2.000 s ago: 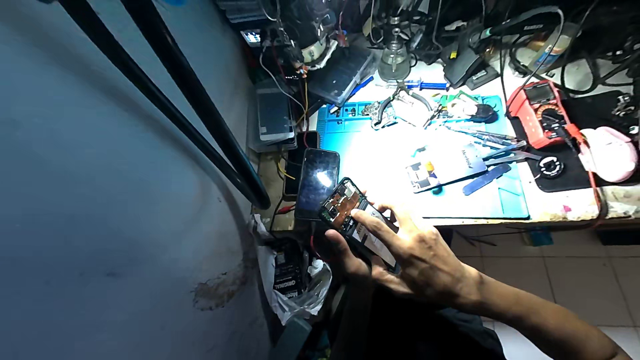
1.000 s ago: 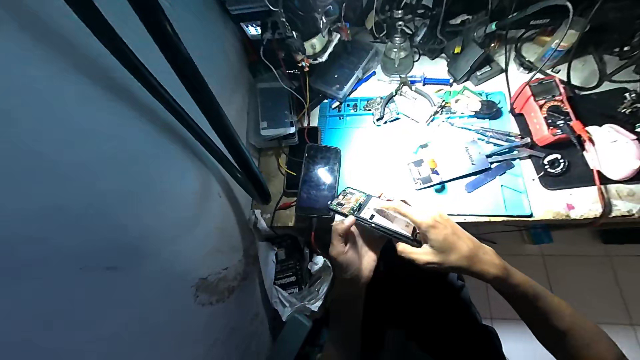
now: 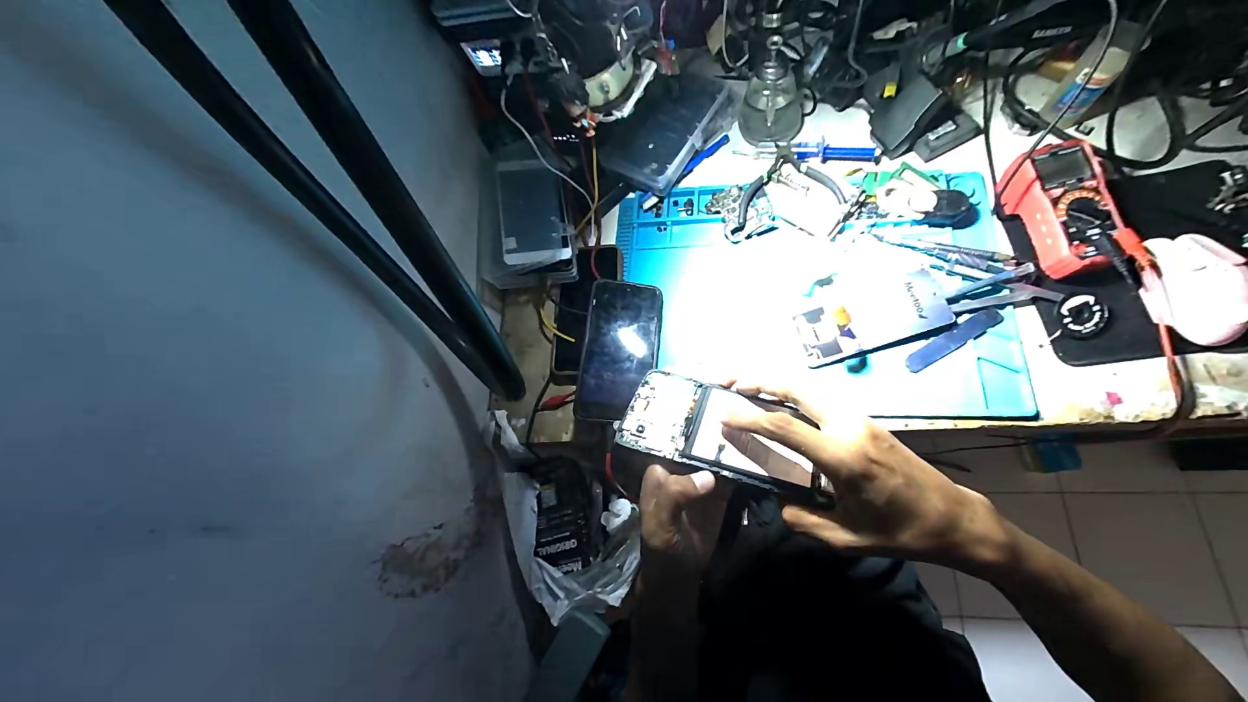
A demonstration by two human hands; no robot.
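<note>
An opened smartphone [image 3: 663,419] with its circuit board and battery area bared lies tilted between my hands, just off the near edge of the bench. My left hand [image 3: 678,502] grips its lower long edge, with the thumb against the frame. From the right, my right hand [image 3: 853,468] holds the other end, its fingers spread over the phone's inside. A dark-screened phone [image 3: 620,336] lies right behind the opened one and reflects the lamp. On the blue work mat [image 3: 1004,380] rests a phone back part [image 3: 873,317] beside tweezers [image 3: 994,281] and a blue flat tool [image 3: 954,341].
Pliers [image 3: 788,180], a blue syringe [image 3: 837,153] and a glass bottle [image 3: 770,107] stand or lie at the back. A red multimeter [image 3: 1063,210] is at the right. Below the bench's left end hangs a plastic bag [image 3: 585,585]; a wall with black bars [image 3: 366,195] borders the left.
The opened phone has turned in my hands since the oldest frame, from a steep slant to a flatter one. My right hand's fingers have shifted over it.
</note>
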